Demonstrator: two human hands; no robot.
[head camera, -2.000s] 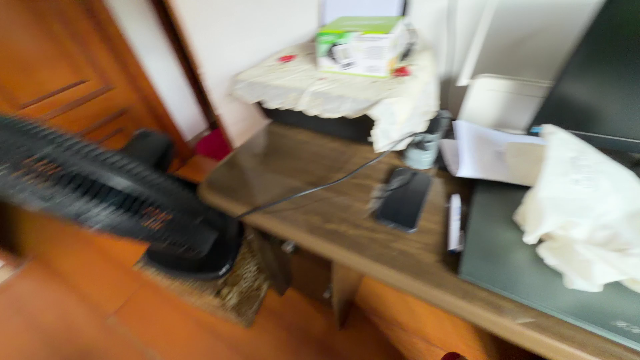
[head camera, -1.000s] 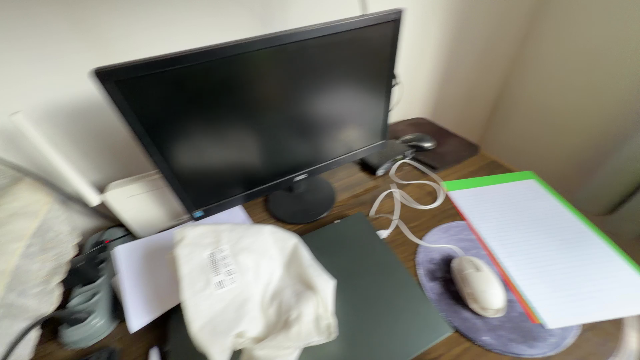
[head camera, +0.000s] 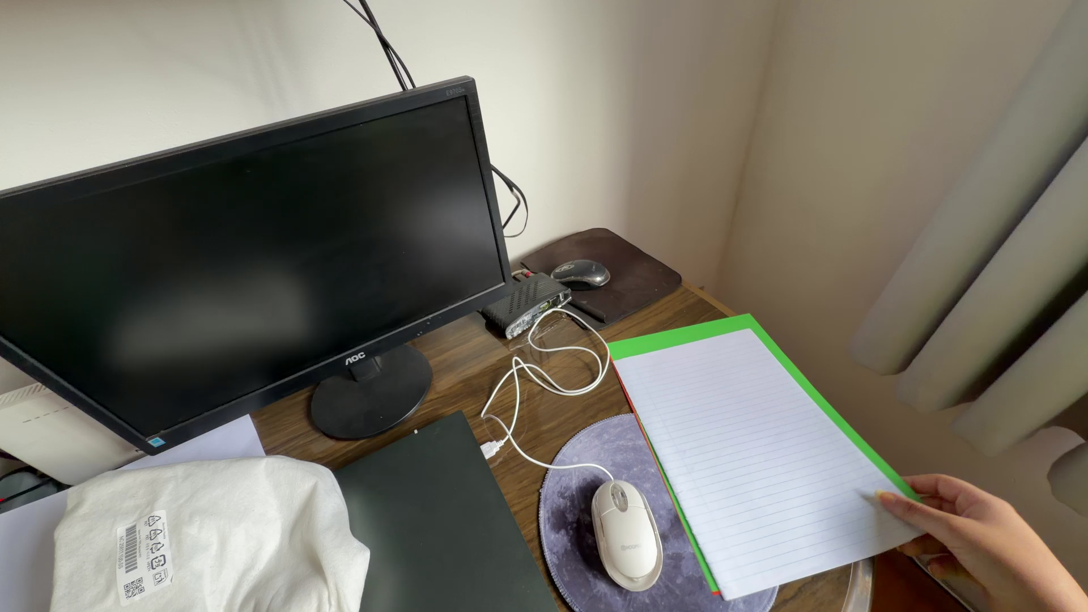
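Observation:
My right hand (head camera: 969, 535) grips the lower right corner of a stack of lined white paper (head camera: 765, 459) and green sheets (head camera: 680, 337), thumb on top and fingers beneath. A red edge shows along the stack's left side. The stack lies partly over a round grey-purple mouse pad (head camera: 578, 518). Just left of the paper, a white wired mouse (head camera: 627, 535) rests on that pad, its white cable (head camera: 544, 387) looped on the wooden desk. My left hand is not in view.
A black AOC monitor (head camera: 255, 272) stands on the desk. Before it lie a dark laptop lid or flat panel (head camera: 433, 518) and a white cloth bag (head camera: 212, 535) with a label. Behind are a small black box (head camera: 527, 304), a black mouse (head camera: 580, 274) and a dark pad (head camera: 637, 263). Grey curtains (head camera: 977, 297) hang at right.
The view has swung right from the desk's left end, where a fan and phone showed. My right hand has come into view, holding the paper stack's corner.

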